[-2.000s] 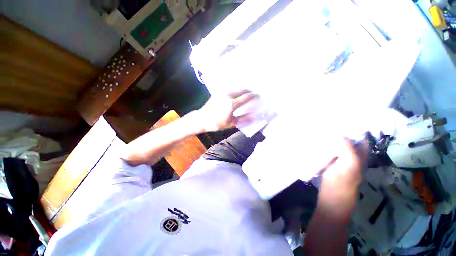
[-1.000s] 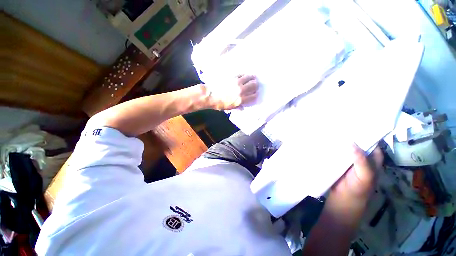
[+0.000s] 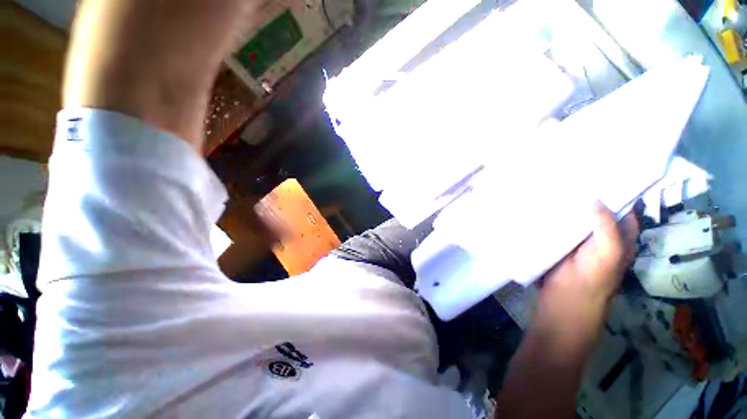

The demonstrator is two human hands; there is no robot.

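A long white cut panel [image 3: 573,172] lies slanting in front of me, its rounded lower end marked by a small dark dot. My right hand [image 3: 590,262] grips its near right edge, thumb on top, fingers partly hidden under the cloth. A stack of white cut panels [image 3: 418,131] lies up and left of it, so bright that its layers are hard to tell apart. My left forearm is raised, blurred and cut off by the top edge; my left hand is out of the picture.
The white overlock machine head [image 3: 680,274] stands right of my right hand, with orange knobs [image 3: 690,344] below it. A dark slim tool [image 3: 617,368] lies lower right. A machine with a green panel [image 3: 270,42] is at the top left. An orange-brown wooden piece [image 3: 299,229] is left of my lap.
My left hand has left the stack, and the arm has swung up and out of the top of the picture. My right hand still holds the panel, which has shifted slightly right.
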